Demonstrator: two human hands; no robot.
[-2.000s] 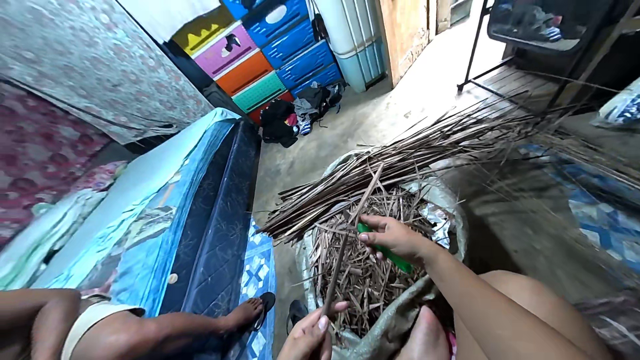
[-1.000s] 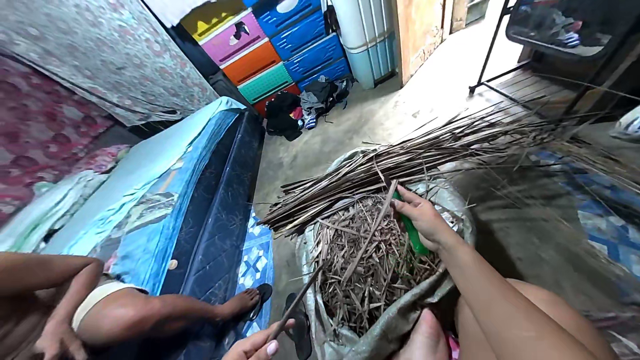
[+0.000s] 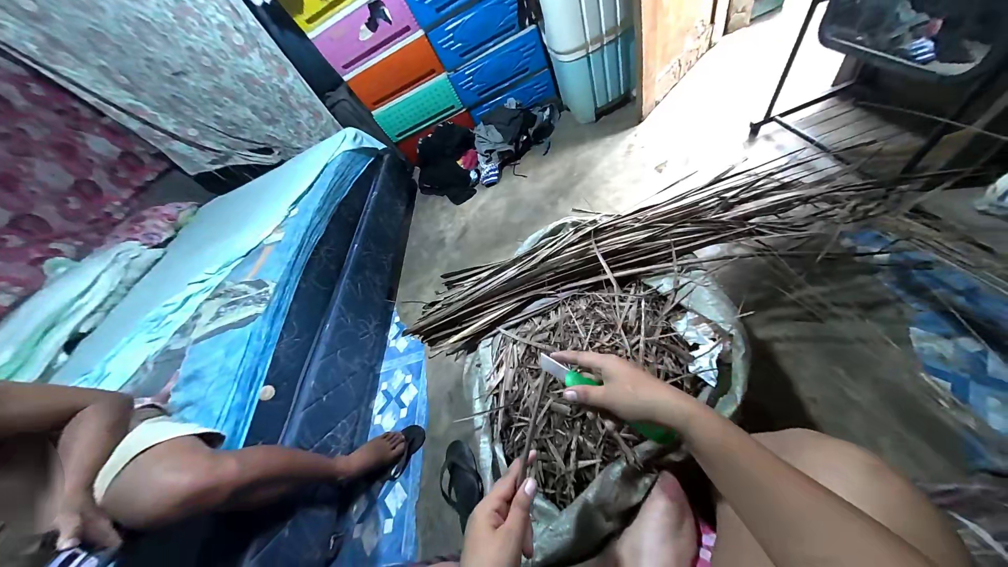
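Observation:
My right hand (image 3: 626,386) is closed around the green handle of a knife (image 3: 581,381), whose short pale blade shows past the fingers. Below and to its left, my left hand (image 3: 502,516) pinches a thin dry brown stalk (image 3: 535,421) that points up toward the blade. Both hands are over a woven sack (image 3: 736,346) full of short cut pieces of dry stalk (image 3: 606,465). A long bundle of dry stalks (image 3: 630,244) lies across the sack's far rim and reaches out to the right.
Another person (image 3: 181,472) sits at the left beside a dark blue mattress (image 3: 339,315). A black flip-flop (image 3: 461,480) is on the floor left of the sack. Clothes (image 3: 488,146) lie before colored drawers (image 3: 398,67). A metal-framed stand (image 3: 795,130) is at the upper right.
My right hand with the knife has moved down and left over the sack. The stalk in my left hand now stands steeper, and its tip is near the blade.

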